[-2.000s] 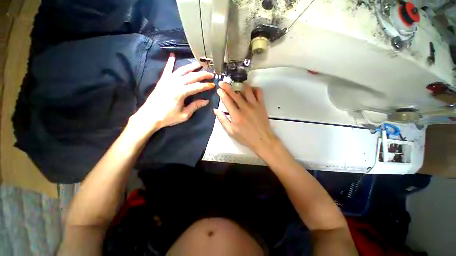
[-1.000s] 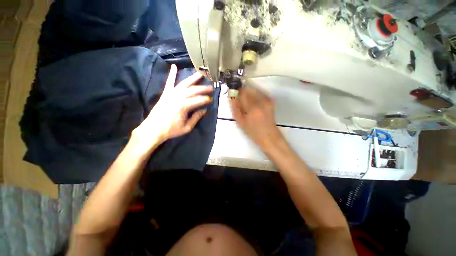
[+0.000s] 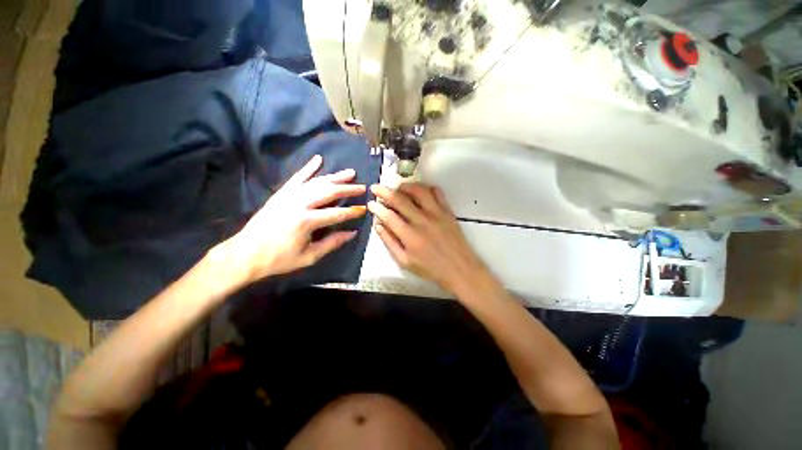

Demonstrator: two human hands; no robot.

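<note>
The navy garment piece (image 3: 158, 176) lies spread left of the needle, its right edge running under the presser foot (image 3: 378, 154). My left hand (image 3: 286, 228) lies flat on the cloth with its fingers apart, just below and left of the foot. My right hand (image 3: 420, 224) is at the cloth's right edge, fingertips touching or nearly touching it, palm over the white machine bed (image 3: 545, 259). The large white sewing machine head (image 3: 510, 97) stands above and right of my hands. The needle itself is too small to make out.
A small white bobbin tray (image 3: 695, 277) with blue bits is at the bed's right end. A red-orange dial (image 3: 680, 51) sits on the machine head. Brown board (image 3: 18, 220) shows along the left edge. A dark blue basket (image 3: 616, 352) is below the bed at the right.
My left hand has moved down and slightly left, away from the foot. My right hand, blurred near the foot a second ago, is now lower at the cloth's edge. The cloth's upper folds have shifted.
</note>
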